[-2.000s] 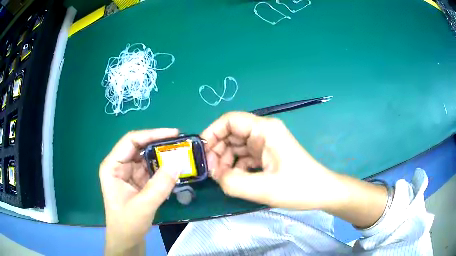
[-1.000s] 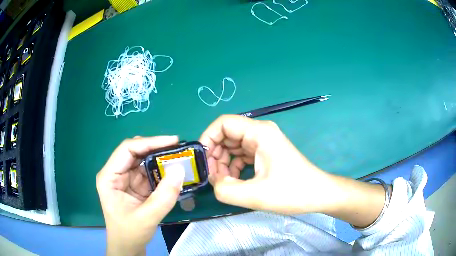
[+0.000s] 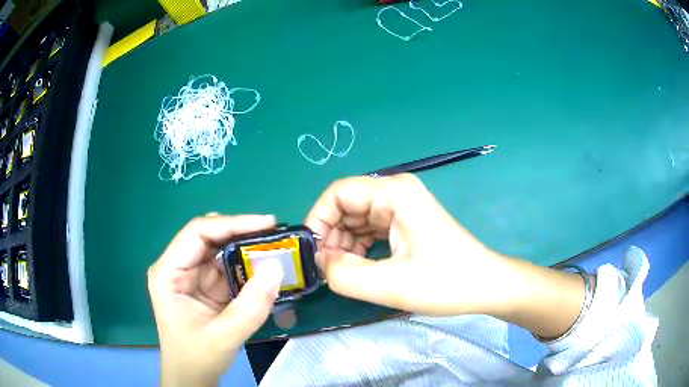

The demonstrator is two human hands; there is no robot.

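My left hand (image 3: 208,291) holds a black watch housing (image 3: 308,261), open face up, with the thumb over the silver-white battery (image 3: 291,270). Yellow-orange tape (image 3: 270,246) borders the battery. A small round grey part (image 3: 285,317) hangs below the housing's near edge. My right hand (image 3: 400,242) has its fingertips at the housing's right edge; the fingers are curled, and whether they pinch a thin sealing ring cannot be seen. A single sealing ring (image 3: 326,143) lies twisted on the green mat beyond the hands.
A tangled pile of sealing rings (image 3: 196,127) lies at the far left of the mat. Black tweezers (image 3: 434,162) lie beyond my right hand. More loops (image 3: 404,23) lie at the far edge. A black foam tray (image 3: 57,189) with housings stands at left.
The housing and my left hand have moved slightly nearer to me. My right thumb has shifted up a little along the housing's right edge.
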